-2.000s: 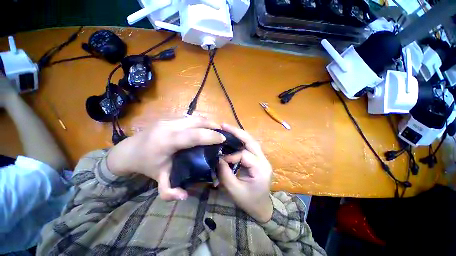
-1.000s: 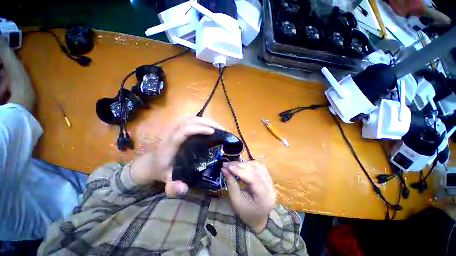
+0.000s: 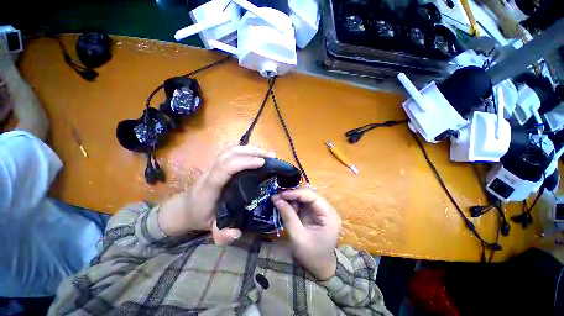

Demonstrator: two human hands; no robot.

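A black camera head shell (image 3: 238, 194) is held close in front of me, its open side with electronics turned to the right and up. My left hand (image 3: 207, 185) wraps round its left side, fingers over the top and thumb at the lower edge. My right hand (image 3: 309, 222) is at the open side, thumb and forefinger pinched together at the internal wires (image 3: 272, 199). What exactly sits between those fingertips is too small to tell.
Two lens modules (image 3: 183, 100) lie at the left. A slim yellow-orange tool (image 3: 341, 157) lies right of my hands. White camera units stand at the back (image 3: 267, 43) and right (image 3: 480, 139), cables trailing. A parts tray (image 3: 389, 37) is behind. Another person's arm (image 3: 26, 102) is at far left.
The shell has turned, so its electronics now show. My right fingers have opened out from inside it to its edge. The view has shifted, and the neighbour's arm has moved left.
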